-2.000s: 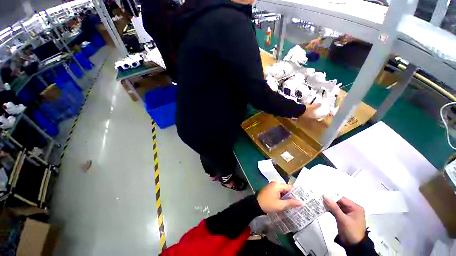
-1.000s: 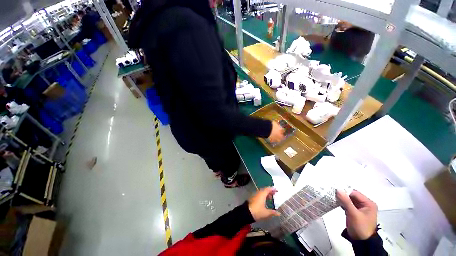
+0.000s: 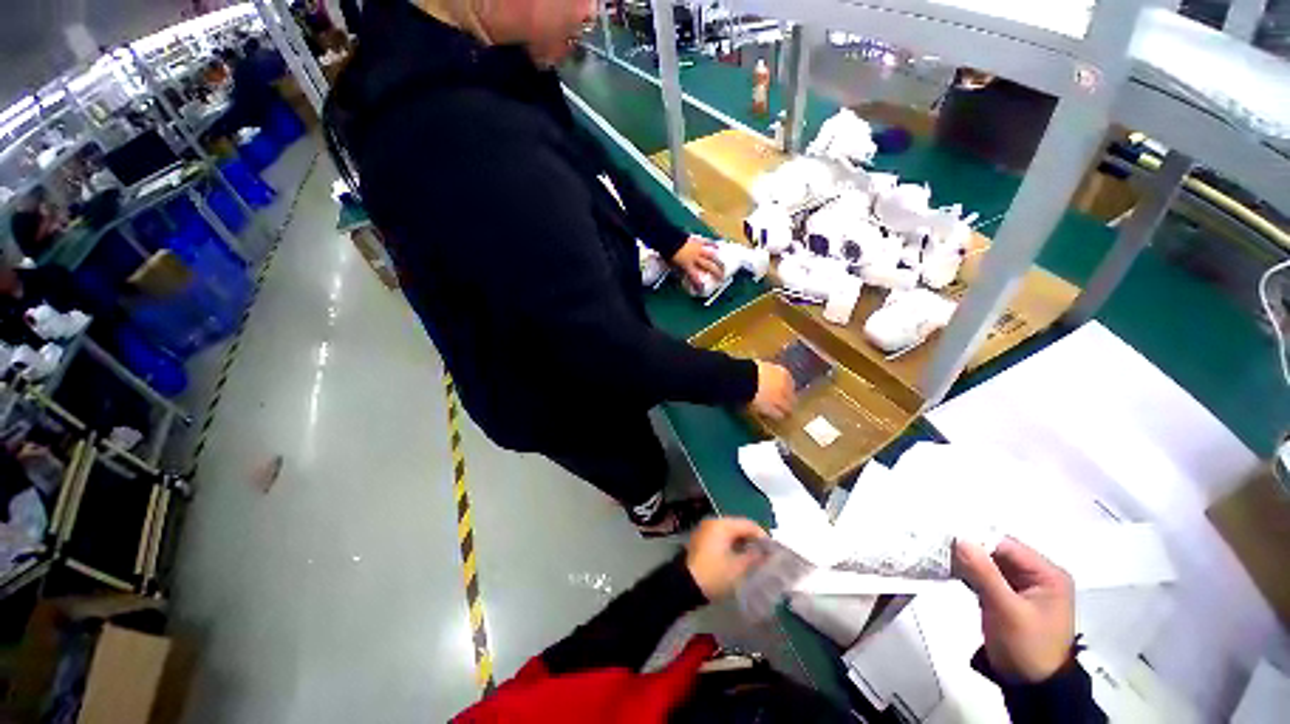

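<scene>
My left hand (image 3: pixel 726 557) and my right hand (image 3: pixel 1021 601) hold a printed label sheet (image 3: pixel 905 557) between them, above the white box blanks. The sheet is tilted nearly edge-on, and its grid shows mostly near my right fingers. A blurred, greyish translucent piece (image 3: pixel 771 577) hangs at my left fingertips; I cannot tell whether it is part of the sheet. White box blanks (image 3: pixel 1096 424) lie on the green bench under and beyond my hands.
A person in black (image 3: pixel 495 241) stands at the left of the bench, one hand on a white camera (image 3: pixel 724 266), the other in a shallow cardboard tray (image 3: pixel 863 410). White cameras (image 3: pixel 835 226) are piled behind it. A metal shelf post (image 3: pixel 1012 234) rises beyond the blanks.
The label sheet has tilted from showing its grid to nearly edge-on, and my left hand has moved slightly left and up. The person has shifted left and now touches a camera.
</scene>
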